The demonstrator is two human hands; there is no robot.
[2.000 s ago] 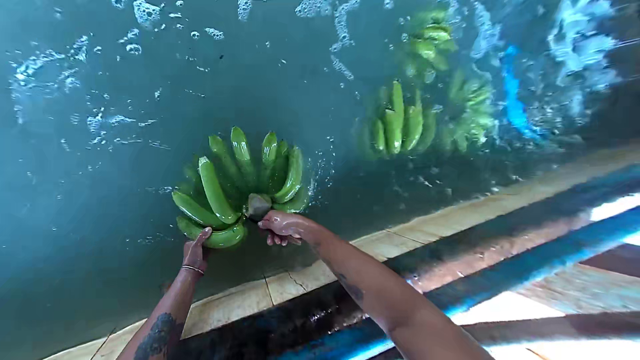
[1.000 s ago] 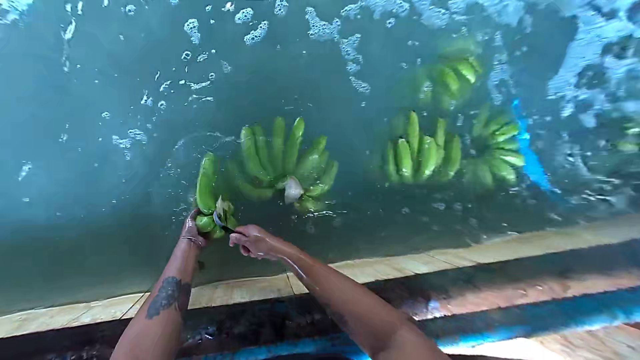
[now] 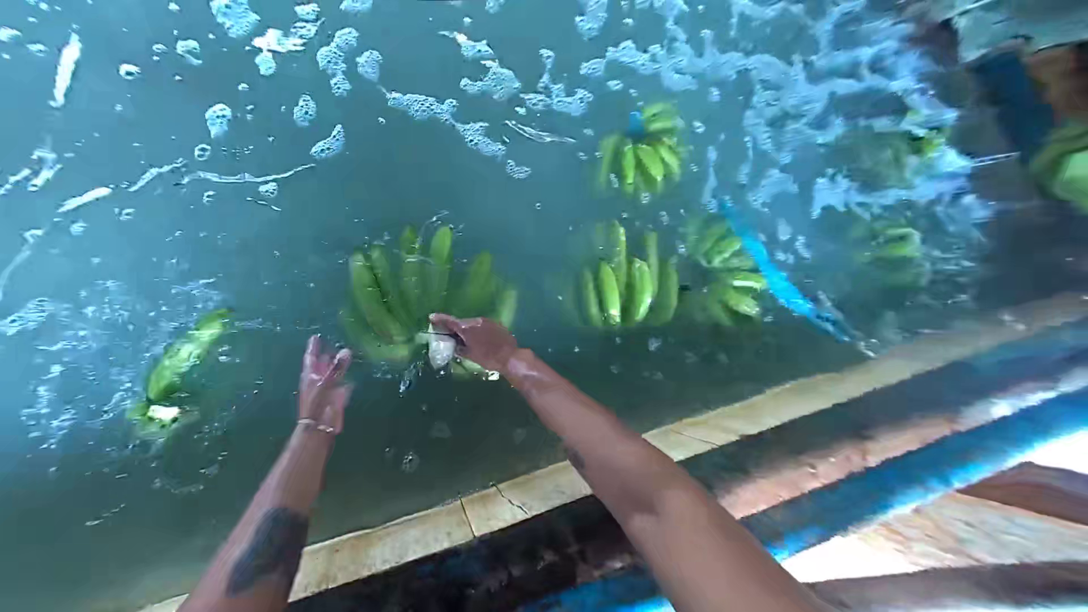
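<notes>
A hand of green bananas (image 3: 416, 289) floats partly under water in front of me, its cut crown toward me. At that crown is my right hand (image 3: 480, 340), fingers curled around a small tool whose thin edge barely shows; blur hides its shape. Over the water left of this bunch, my left hand (image 3: 323, 382) has its fingers apart and holds nothing. Farther left, a small cluster of green bananas (image 3: 183, 361) with a pale cut end floats apart from the rest.
More green banana hands (image 3: 629, 285) lie in the water to the right, with another (image 3: 642, 157) beyond them. A blue strip (image 3: 782, 276) floats near them. The tank's pale tiled rim (image 3: 493, 510) runs below my forearms. Foam drifts across the far water.
One second ago my left hand held the small cluster; it is now let go and floats to the left. My right hand has moved from that cluster to the larger bunch's crown.
</notes>
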